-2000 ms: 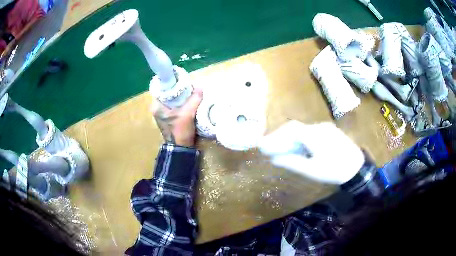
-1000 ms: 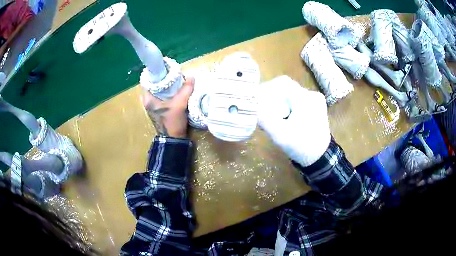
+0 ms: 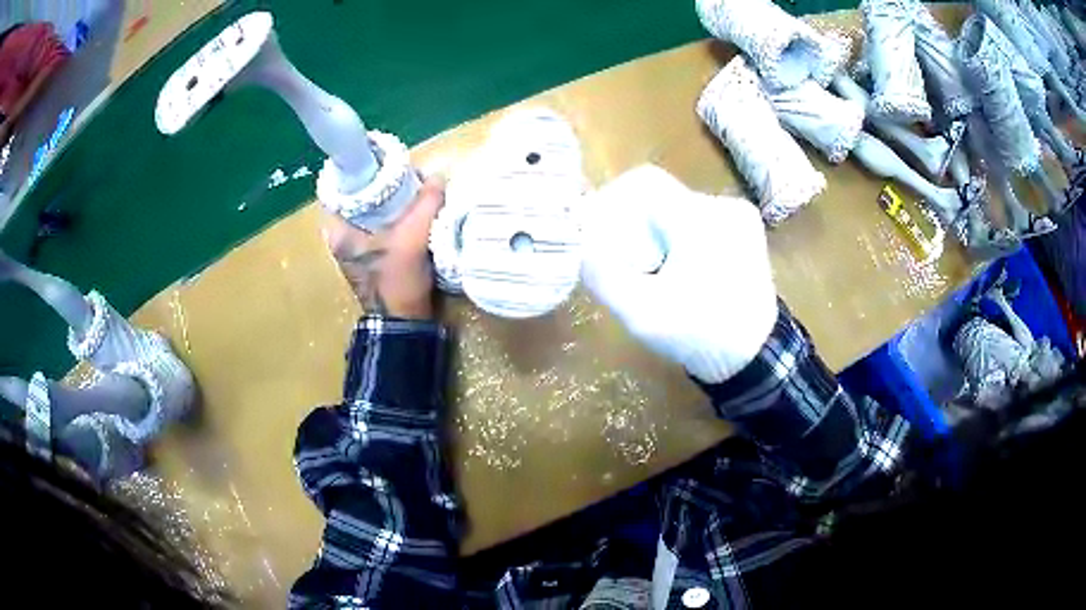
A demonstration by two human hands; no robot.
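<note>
My left hand (image 3: 393, 256), bare, is closed around the leg and trouser assembly (image 3: 384, 205) at its ruffled cuff. From that cuff a grey lower leg (image 3: 316, 110) rises to the upper left, its sole (image 3: 214, 72) with dark holes facing me. A second pale striped sole (image 3: 522, 221) with two holes faces me between my hands and covers most of the other leg opening. My right hand (image 3: 685, 274), in a white glove, is at the right edge of this sole. Its fingers are overexposed; whether they grip the sole cannot be told.
Trouser sections (image 3: 762, 149) and lower legs (image 3: 905, 179) lie piled at the upper right. A yellow stick (image 3: 907, 221) lies below them. A blue bin (image 3: 905, 387) with parts is at the right. Assemblies (image 3: 137, 358) stand at the left edge. A green belt (image 3: 476, 60) runs behind the tan board (image 3: 536, 429).
The assembly and both hands have shifted slightly left in view. My gloved right hand was lower and farther right two seconds ago; it is now raised beside the striped sole.
</note>
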